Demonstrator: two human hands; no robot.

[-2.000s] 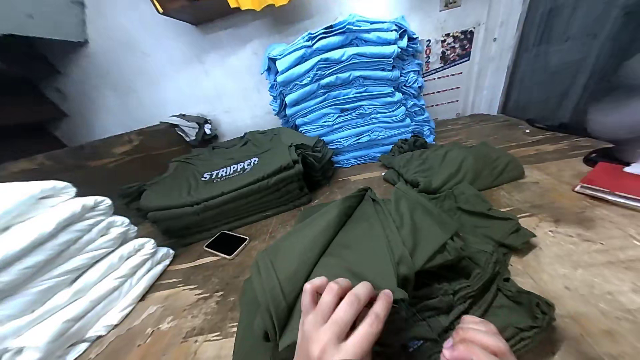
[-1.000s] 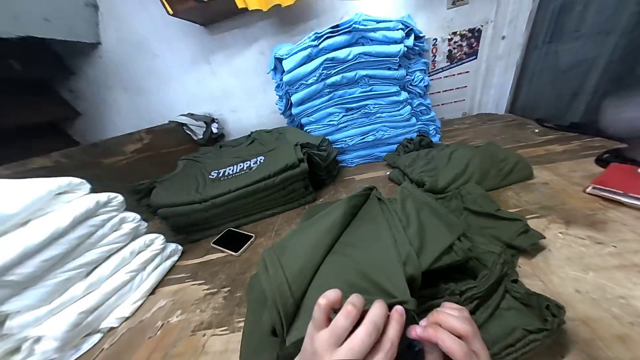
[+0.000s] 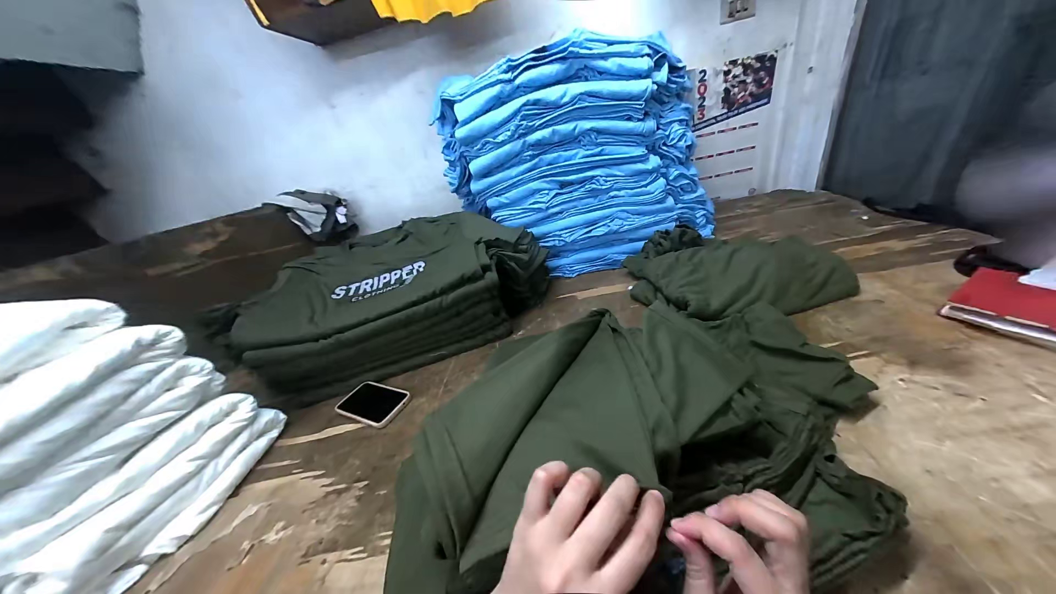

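Near the bottom middle, my left hand (image 3: pixel 582 532) rests on a dark green cloth garment (image 3: pixel 569 412), its fingers curled at the fabric's edge. My right hand (image 3: pixel 742 540) is just to its right, thumb and fingertips pinched together near that same edge. Whether the fingertips grip any fabric cannot be made out. Under and right of the hands lie more rumpled green garments (image 3: pixel 858 503). Behind them a loosely folded green garment (image 3: pixel 751 276) lies on the wooden table.
Folded green shirts (image 3: pixel 371 305) are stacked left of centre, near a phone (image 3: pixel 373 404). A tall pile of light blue garments (image 3: pixel 577 157) stands behind. White folded cloth (image 3: pixel 99 437) fills the left, and a red folder (image 3: pixel 1006 301) lies at the right edge. The table (image 3: pixel 973 412) is worn wood.
My right hand has moved left and up since the earliest frame, where it was apart from my left hand; its fingertips are now close beside the left fingers.
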